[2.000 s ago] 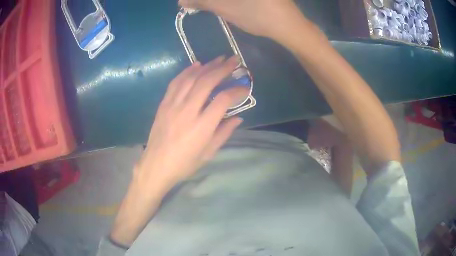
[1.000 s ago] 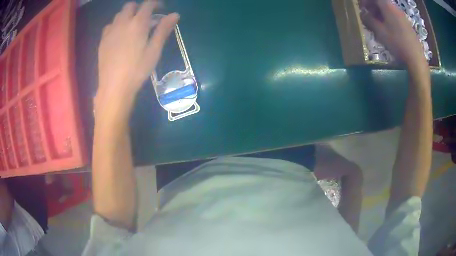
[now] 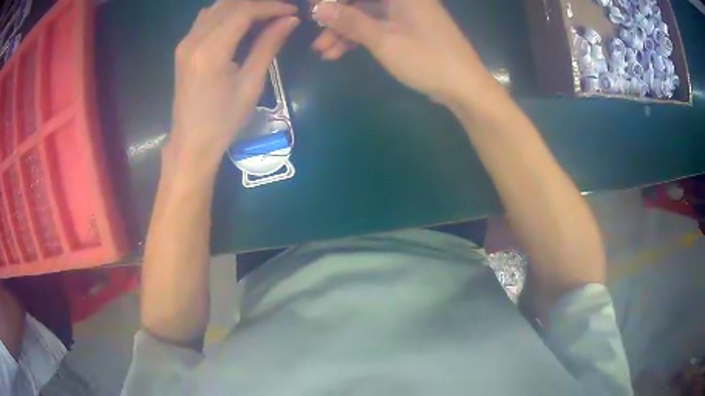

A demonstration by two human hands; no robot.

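A looped frame lies on the dark green bench, its round plate with a blue strip and its tab loop towards me. My left hand is over the frame's far part and hides it. Its thumb and forefinger are close together at the top edge; whether they hold anything cannot be told. My right hand is to the right, near the left fingertips, and pinches a small whitish fitting between thumb and finger.
A red ribbed crate stands at the left. An open carton of small white-clear fittings stands at the far right. The bench edge runs before my body. Part of another person's sleeve shows at lower left.
My right hand has moved from the carton leftwards to beside my left hand, now with a small fitting. The frame appears slightly further left. My left hand has stayed over its far part.
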